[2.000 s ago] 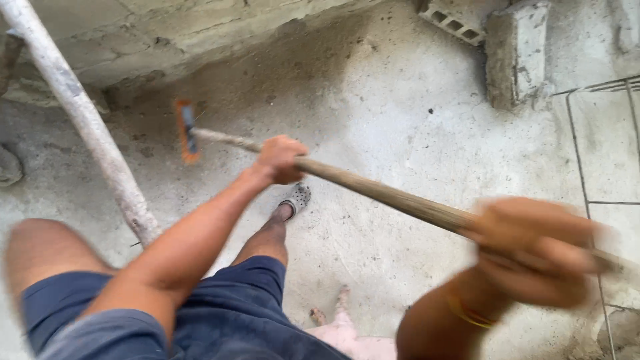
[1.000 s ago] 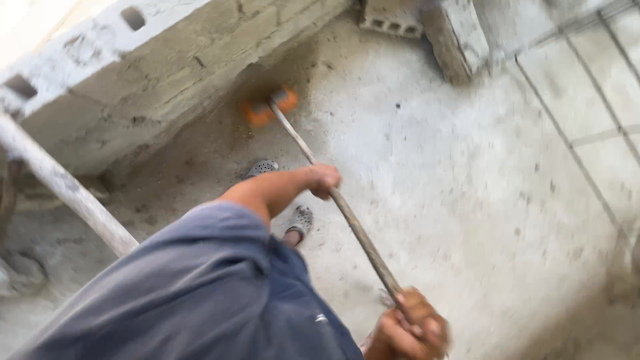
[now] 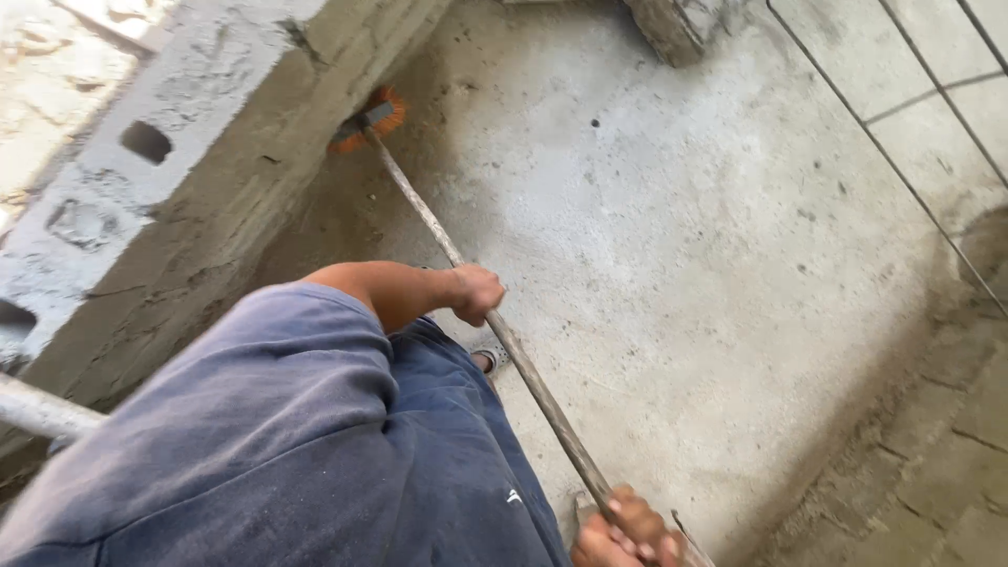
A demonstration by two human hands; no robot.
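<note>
A long wooden handle slants from the lower right up to a push broom head with orange bristles, which is at the foot of the block wall. My left hand is closed around the middle of the handle. Lower down, near the bottom edge of the view, my right hand grips the handle toward its end. The bristles meet the wall's base and the concrete floor, where the surface looks darker and brownish.
The hollow-block wall runs diagonally at the left. A pale pole is at the left edge. A concrete chunk lies at the top, steel bars at upper right, another block wall at lower right. One clog shows below my left hand.
The view has shifted and turned considerably. The broom head, earlier out on the floor, is now against the wall's foot. Both hands have stayed on the handle.
</note>
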